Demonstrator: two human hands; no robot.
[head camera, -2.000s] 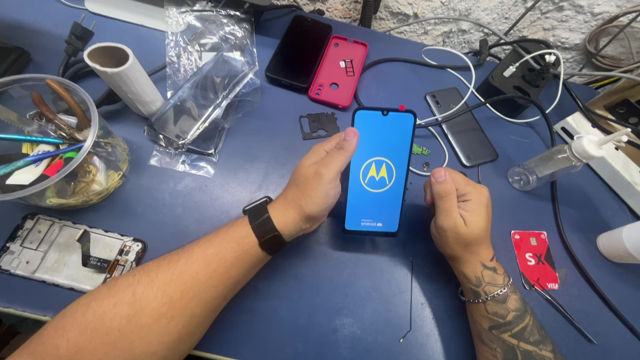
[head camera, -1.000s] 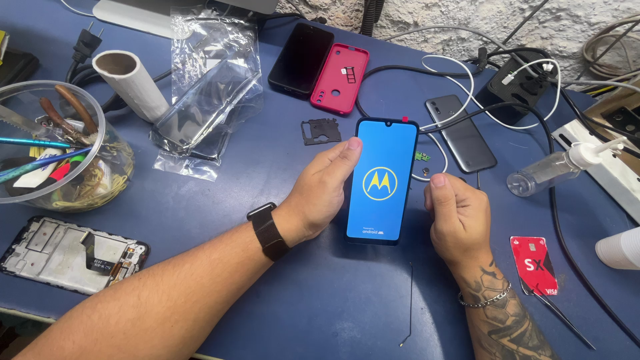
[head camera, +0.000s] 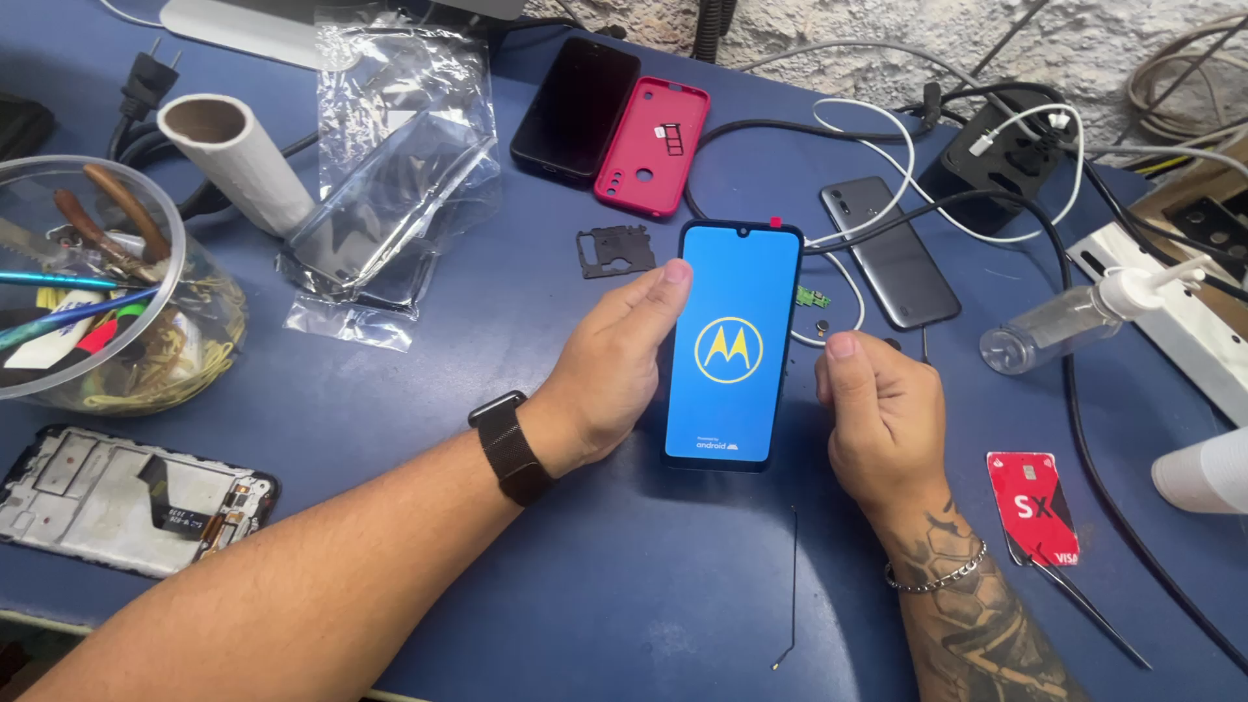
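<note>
A Motorola smartphone (head camera: 731, 390) faces up with its screen lit blue, showing a round yellow logo. My left hand (head camera: 624, 356) holds it by the left edge, thumb on the frame; the fingers behind it are hidden. My right hand (head camera: 882, 414) is closed with curled fingers just right of the phone, and nothing shows in it. Behind the phone lie a small green circuit board (head camera: 811, 296) and a white cable. A black plastic phone inner cover (head camera: 616, 251) rests beyond my left hand. A thin black antenna cable (head camera: 795, 585) lies nearer me.
On the blue table (head camera: 604, 604) are a clear tub of tools (head camera: 210, 322), an opened phone frame (head camera: 97, 497), a cardboard tube (head camera: 239, 161), bagged phone parts (head camera: 390, 214), a red case (head camera: 653, 146), a black phone (head camera: 575, 107), a grey back cover (head camera: 892, 253), a pump bottle (head camera: 1053, 327), tweezers (head camera: 1092, 609) on a red card (head camera: 1033, 507).
</note>
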